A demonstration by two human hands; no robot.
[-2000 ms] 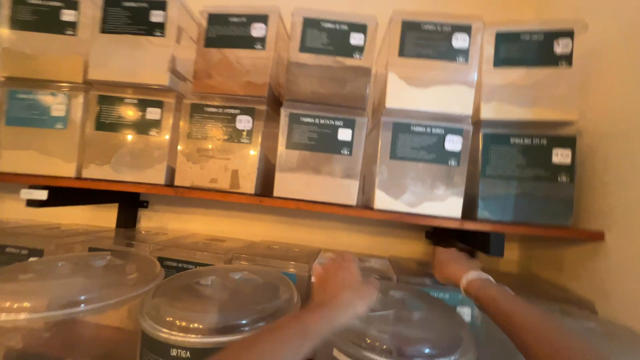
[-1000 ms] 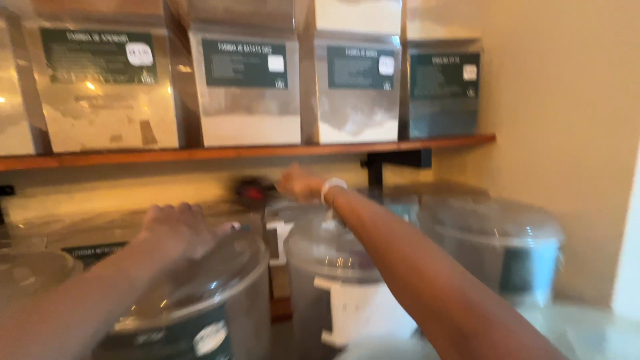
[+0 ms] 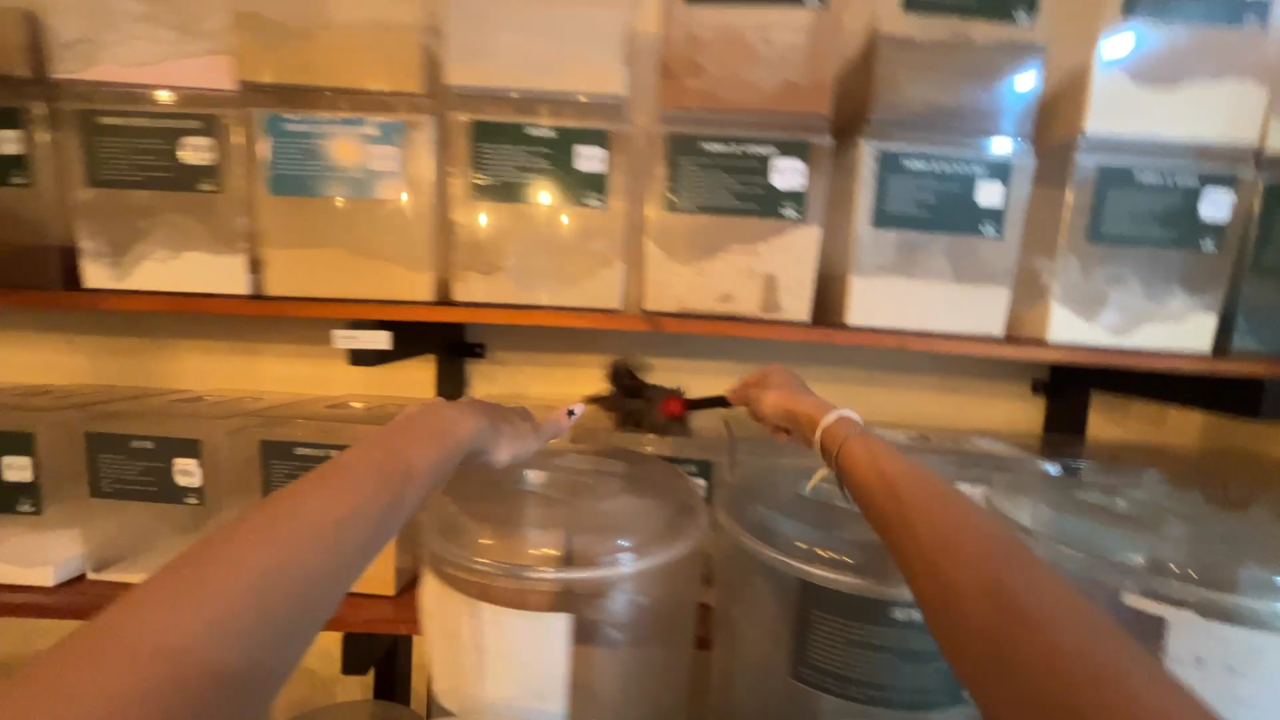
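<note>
My right hand (image 3: 780,402), with a white band at its wrist, grips the black handle of a dark feather duster (image 3: 645,402) with a red collar. The duster's blurred head is over the tops of the lower bins, beneath the wooden shelf. To its left, my left hand (image 3: 505,430) reaches over the back of a round clear container (image 3: 565,510), fingers stretched out and holding nothing that I can see. Whether its palm rests on a bin or lid is hidden. A second round lidded container (image 3: 820,530) stands below my right wrist.
Clear bins of powder (image 3: 735,240) with dark labels line the wooden shelf (image 3: 600,318) above my hands. Black brackets (image 3: 1065,405) hold the shelf. More lidded bins (image 3: 145,490) stand at the lower left, and further round containers (image 3: 1190,560) at the lower right.
The view has swung left along the shelves. The duster, blurred in my right hand a second ago, now shows more plainly between my two hands. My left hand remains left of it.
</note>
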